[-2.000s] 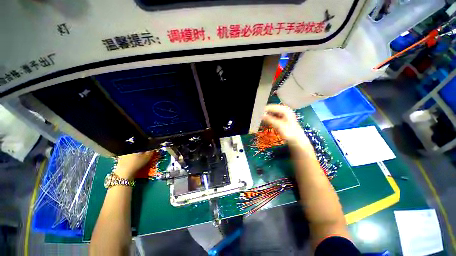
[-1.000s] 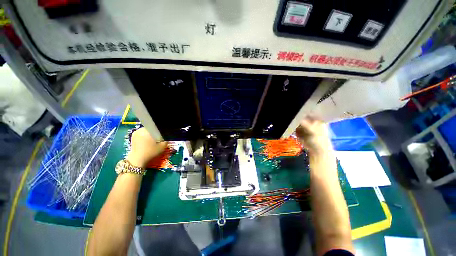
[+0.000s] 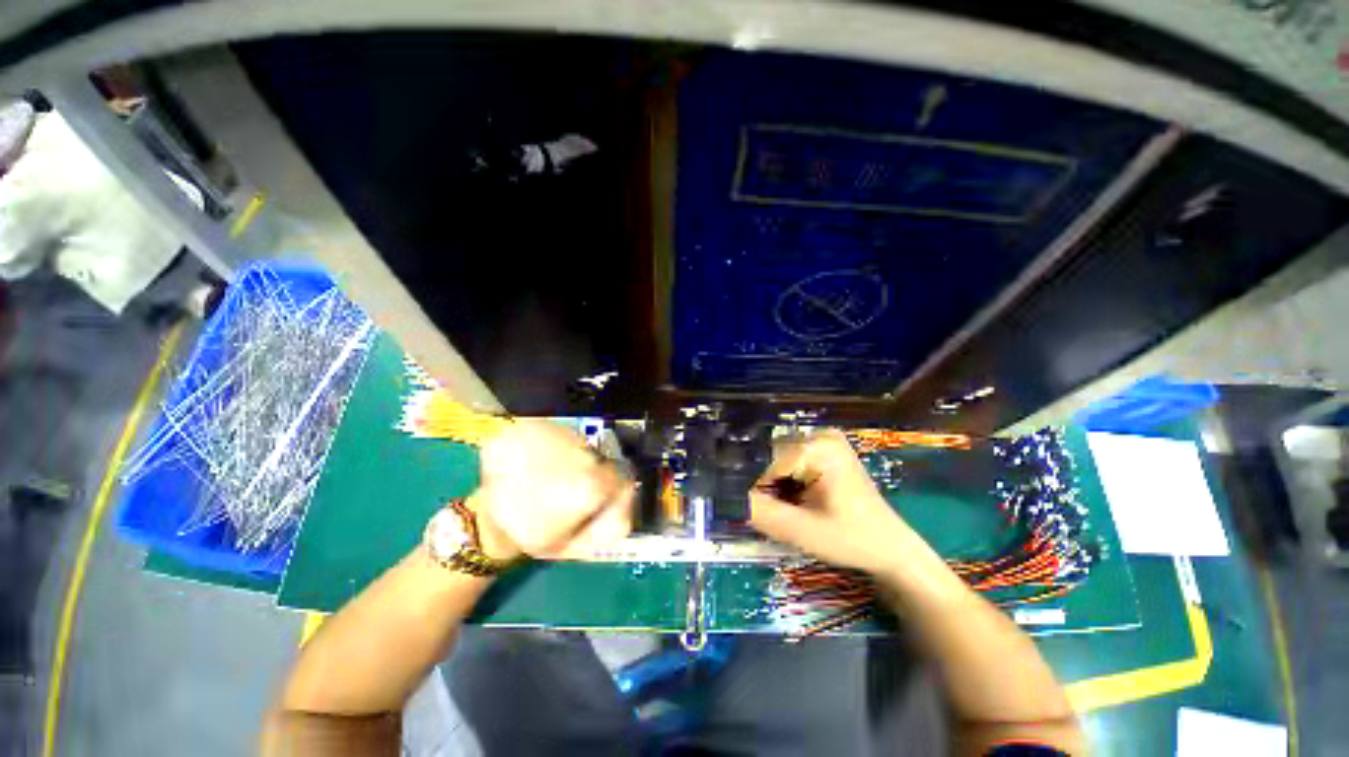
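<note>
My left hand (image 3: pixel 555 491), bare with a gold watch at the wrist, is curled at the left side of the dark press tooling (image 3: pixel 718 470). My right hand (image 3: pixel 817 496) is at the tooling's right side, with thumb and fingers drawn together. Whether either hand holds a lead is too blurred to tell. Orange leads with white tips (image 3: pixel 456 419) lie behind my left hand, and more orange leads (image 3: pixel 925 439) lie behind my right. A fan of red and black leads (image 3: pixel 984 574) lies partly under my right forearm. A silver rod (image 3: pixel 697 592) points toward me.
The machine's dark and blue cover (image 3: pixel 888 222) hangs overhead. A blue bin (image 3: pixel 141 510) of long white-grey strands (image 3: pixel 266 414) stands left. A second blue bin (image 3: pixel 1147 402) and white paper (image 3: pixel 1158 496) are at right. Yellow tape (image 3: pixel 1147 685) and another sheet (image 3: pixel 1231 737) are lower right.
Both hands have moved inward from the orange leads at the sides to the tooling. The camera view has shifted, so the blue cover looks larger and the lettered housing is out of view.
</note>
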